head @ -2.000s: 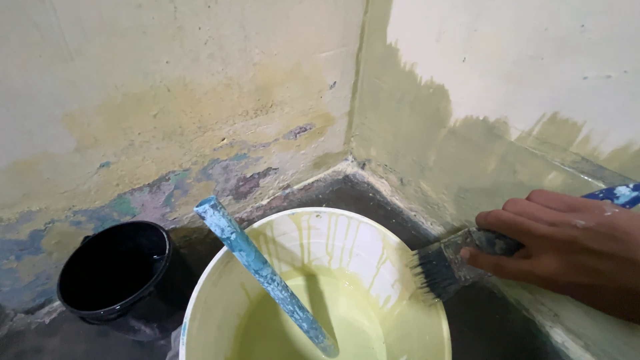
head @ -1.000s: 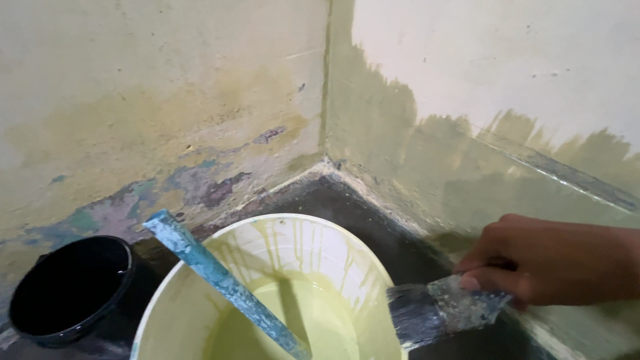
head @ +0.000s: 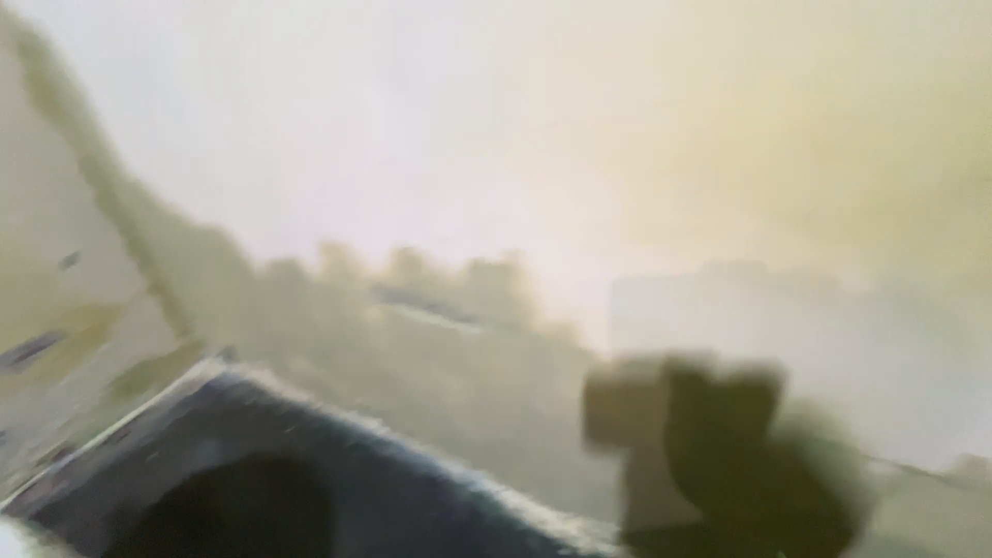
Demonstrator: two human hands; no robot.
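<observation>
The view is heavily blurred. A dark brown and olive shape (head: 697,457) stands in front of the right-hand wall at lower right; whether it is my right hand, the paintbrush or a shadow cannot be told. Behind it, olive-green paint (head: 434,372) covers the lower wall with a ragged upper edge, below a pale area (head: 349,139). At the bottom left corner a sliver of white (head: 15,542) shows, possibly the paint bucket's rim. My left hand is not in view.
A dark grey floor (head: 387,480) runs into the corner between two walls, with a dark rounded patch (head: 240,511) on it. The left wall (head: 62,194) bears yellowish and dark stains. A narrow ledge or groove (head: 426,306) crosses the painted area.
The view has swung right and blurred. Earlier my right hand held the paintbrush at the bucket's rim; the blue-stained stick and the black bucket have left the view.
</observation>
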